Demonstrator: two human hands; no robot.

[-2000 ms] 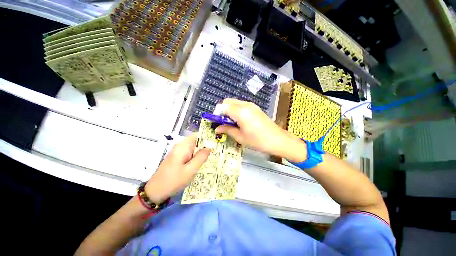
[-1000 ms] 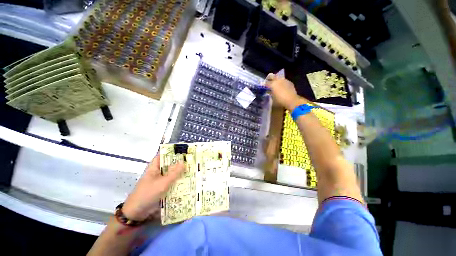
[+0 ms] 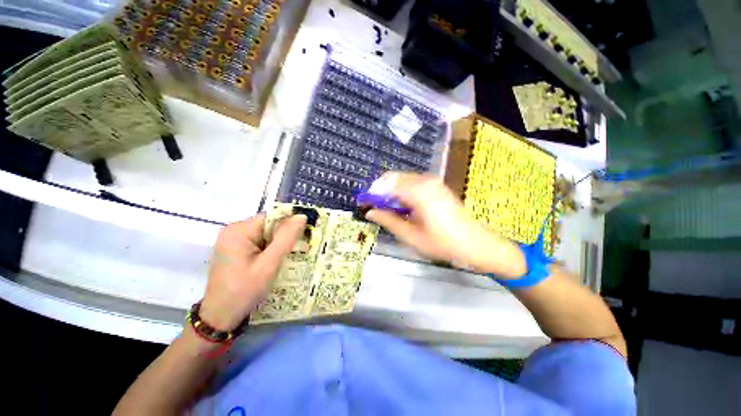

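My left hand [image 3: 248, 264] grips the left edge of a cream circuit board [image 3: 321, 276], its thumb beside a black component [image 3: 307, 216] near the board's top left. My right hand [image 3: 426, 215] holds a purple tool [image 3: 380, 201] at the board's top right corner. A dark part [image 3: 361, 213] shows under its fingertips there; the fingers partly hide it. The blue wrist strap [image 3: 530, 264] is on my right wrist.
Beyond the board lies a clear tray of black parts [image 3: 349, 122]; right of it, a cardboard tray of yellow parts [image 3: 510, 175]. At left stand parallel boards [image 3: 89, 106] and a tray of copper-coloured parts [image 3: 207, 36]. Black bins [image 3: 447, 45] stand at the back.
My right hand has come back from the far right corner of the clear tray to the board's top right corner. A dark part now shows there. My left hand still holds the board.
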